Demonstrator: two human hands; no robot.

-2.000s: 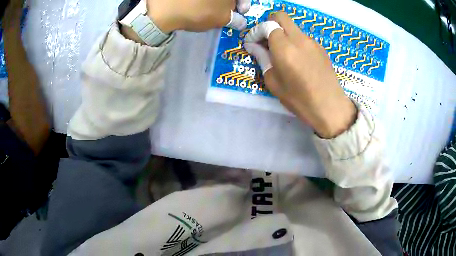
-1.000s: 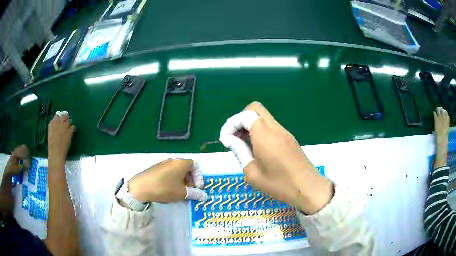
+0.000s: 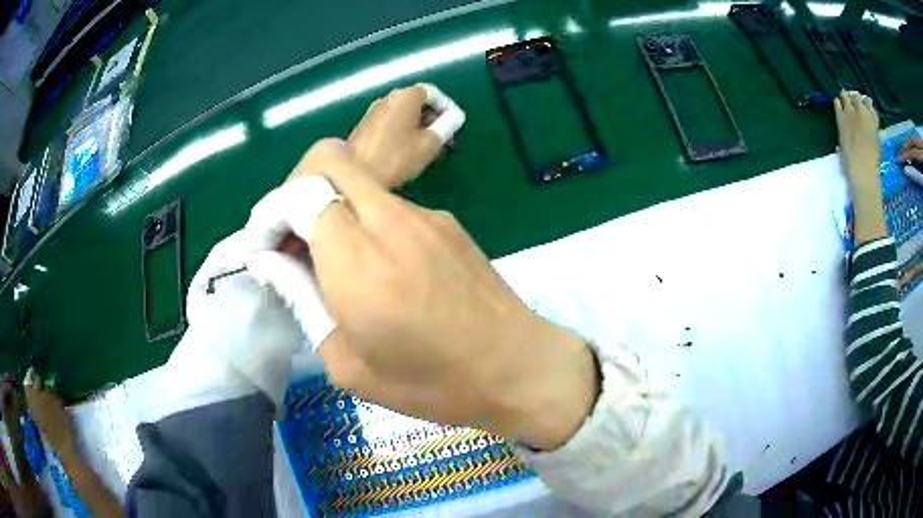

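My right hand [image 3: 410, 293], large in the foreground, pinches a thin dark strip [image 3: 228, 275] between white-cotted thumb and index finger. My left hand [image 3: 395, 132] is farther off, over the green bench, its arm crossing behind my right hand. Its white-cotted fingertips are curled close together by a small dark spot; whether they hold anything cannot be told. The blue flex sheet [image 3: 324, 460], with orange-gold strips, lies at the bottom, partly hidden by my right hand. A black phone middle frame [image 3: 526, 63] lies right of my left hand, not touched.
More frames lie on the green bench [image 3: 334, 61]: a grey-black one [image 3: 673, 53] and several at the right, one [image 3: 162, 228] at the left. The white mat [image 3: 627, 304] bears dark specks. A striped-sleeved person's hand [image 3: 858, 126] is at right, another's [image 3: 51, 415] at lower left.
The view has swung right. My left hand has moved from beside the blue sheet out over the green bench. My right hand is nearer the camera, left of the frames, still pinching the strip.
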